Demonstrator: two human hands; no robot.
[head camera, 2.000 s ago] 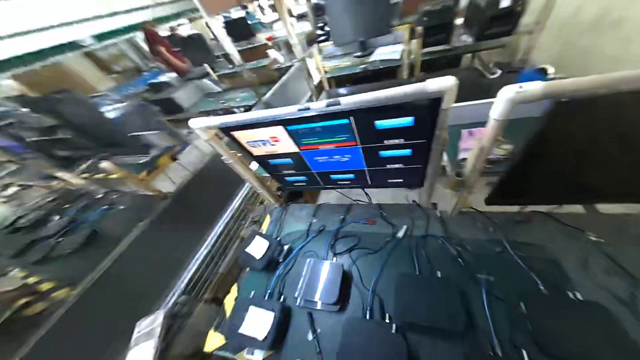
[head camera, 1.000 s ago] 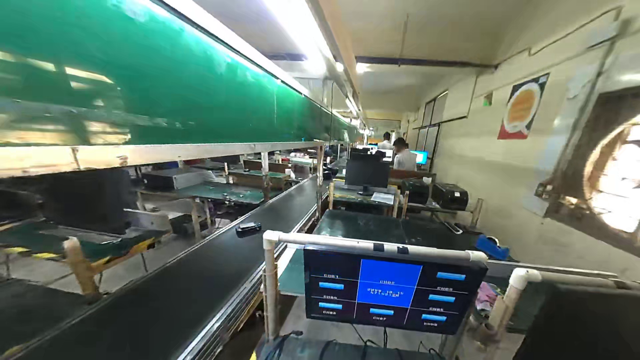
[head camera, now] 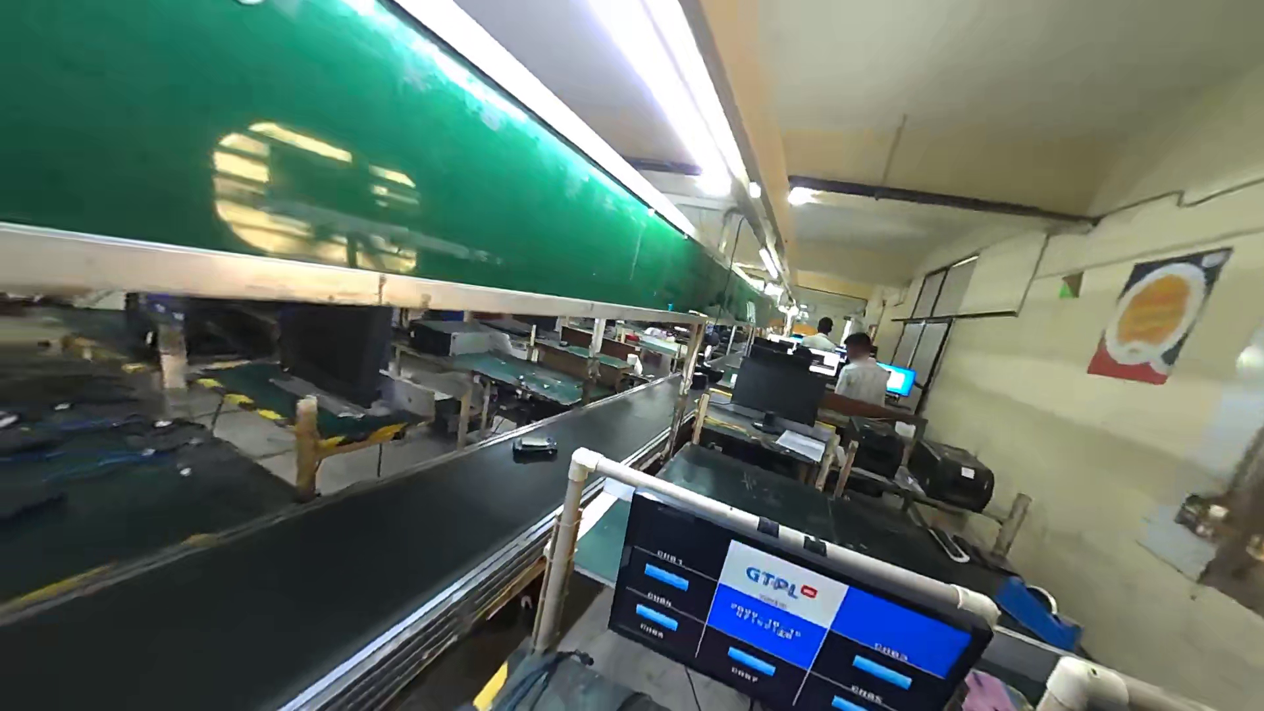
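Note:
Neither of my hands shows in the head view, so what they hold or touch cannot be seen. Closest to me, a flat-screen monitor [head camera: 790, 612] with a grid of tiles hangs on a white plastic pipe frame [head camera: 691, 499]. A small black device [head camera: 534, 448] lies on the dark conveyor belt [head camera: 434, 504] to the left of the monitor. At the bottom edge, bundled dark cables [head camera: 553, 681] are partly cut off by the frame.
A long green panel [head camera: 494, 197] runs overhead above the belt. Workbenches with a dark monitor [head camera: 780, 385] stand ahead; a person [head camera: 862, 370] is farther back, beside a lit screen [head camera: 900, 379]. A blue bin [head camera: 1037, 612] sits at right, below a wall poster [head camera: 1160, 316].
The view has swung up from the bench of black boxes and cables to the room ahead. Tiles on the near monitor's screen have changed.

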